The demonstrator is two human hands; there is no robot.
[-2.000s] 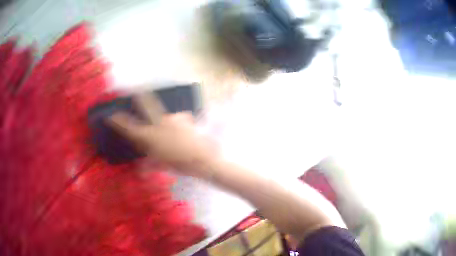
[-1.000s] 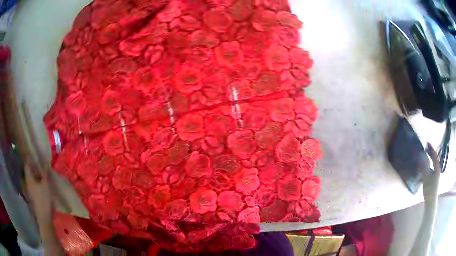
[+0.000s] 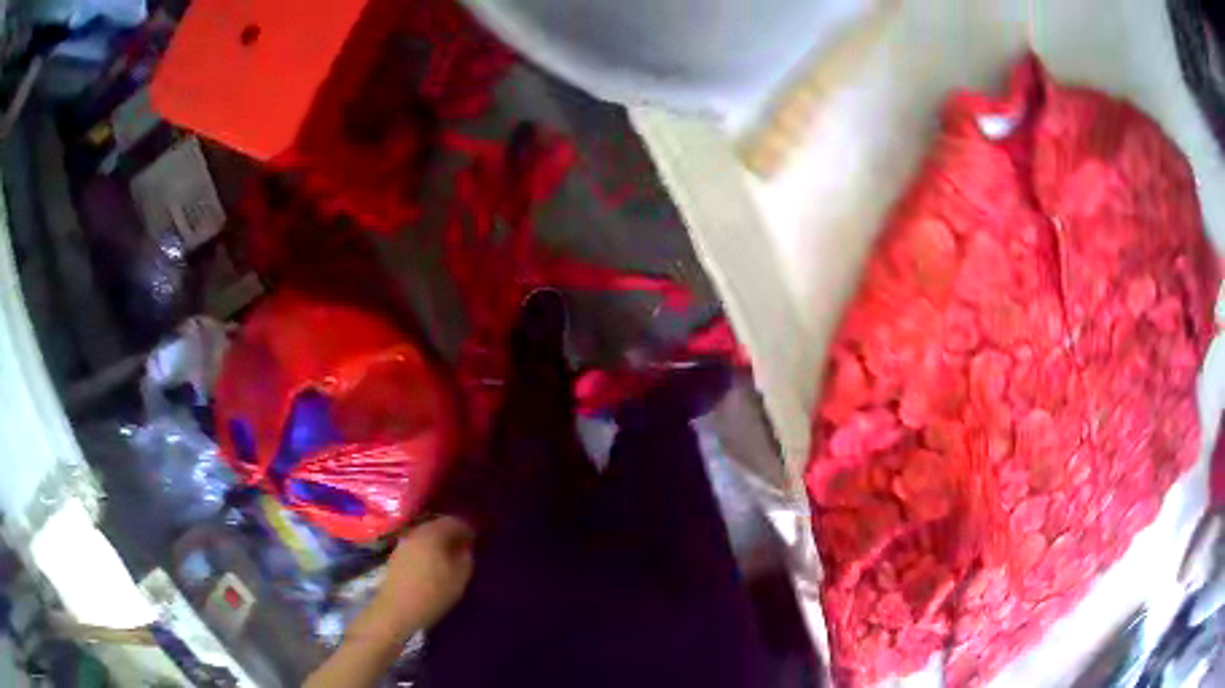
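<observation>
The red lace garment [image 3: 1021, 390] lies spread on the pale table [image 3: 766, 282] at the right, with a small white label at its top end. My left hand [image 3: 433, 567] is low in the view, over the floor area beside my dark clothing. Its fingers look curled, but blur hides whether anything is in them. It is away from the garment. My right hand is not in view.
A red plastic stool [image 3: 262, 67] stands at the upper left. A round red bundle with blue marks [image 3: 336, 417] is on the floor, near red scraps [image 3: 517, 202] and clear plastic. A tan strip [image 3: 813, 101] lies at the table's far part.
The view has swung left and down to the floor. The garment now shows at the right. The iron, the dark block and my right hand have left the view. My left hand is off the table.
</observation>
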